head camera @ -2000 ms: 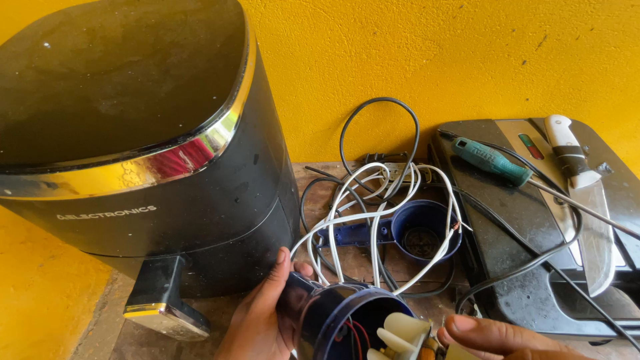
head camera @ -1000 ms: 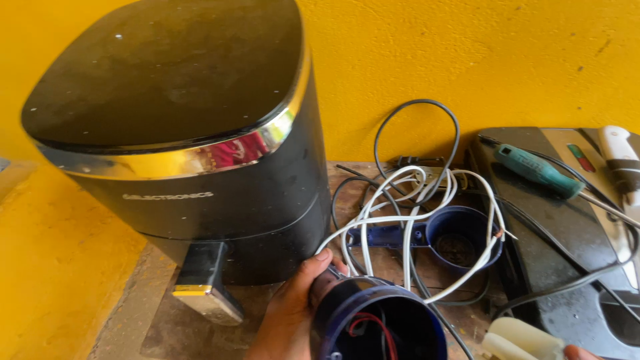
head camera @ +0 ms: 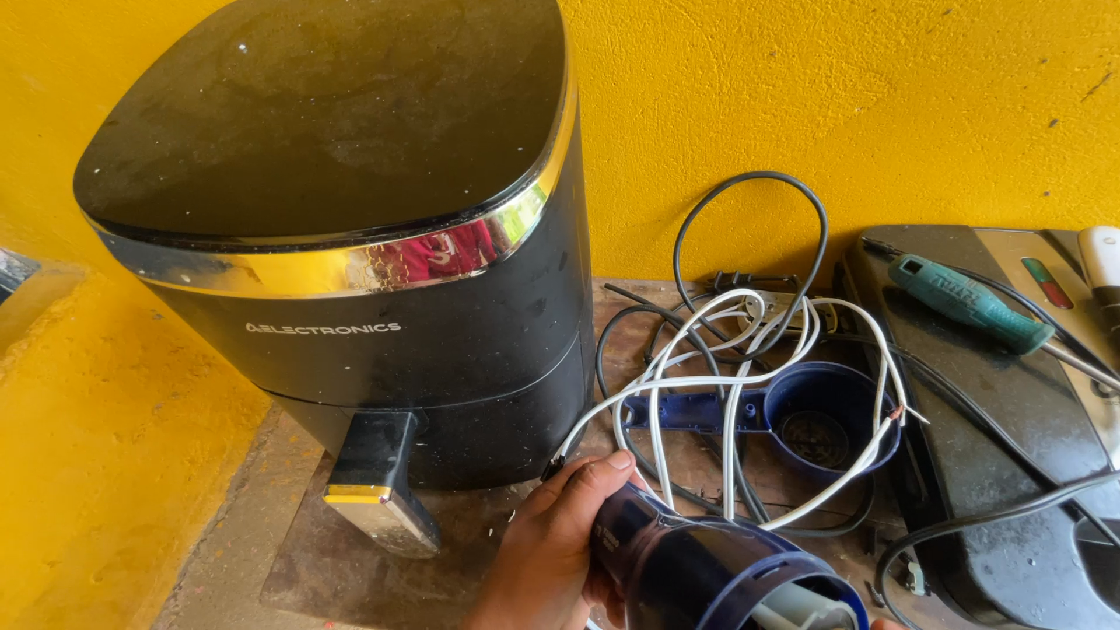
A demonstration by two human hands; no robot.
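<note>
My left hand point(head camera: 564, 534) grips the handle end of a dark blue plastic housing point(head camera: 700, 569), which looks like a hair dryer body. A pale plastic fan-like part point(head camera: 801, 608) sits within the housing's round opening. Only a fingertip of my right hand point(head camera: 885, 625) shows at the bottom edge, beside that opening; its grip is hidden. Behind the housing lies a loop of white cord point(head camera: 731, 429) with a bare wire end. Partly under the cord rests a second blue shell piece point(head camera: 809, 420) with a round cup and a flat arm.
A black air fryer point(head camera: 455, 350) stands at the left, its handle point(head camera: 376, 481) facing forward. At right, a teal-handled screwdriver point(head camera: 967, 302) and a white-handled knife point(head camera: 1101, 262) lie on a black appliance point(head camera: 971, 420). Black cable point(head camera: 822, 227) loops beside the yellow wall.
The pale fan-like part, outside the housing at right one second ago, is now inside its opening. My right hand has moved left to the opening's edge. My left hand keeps its hold.
</note>
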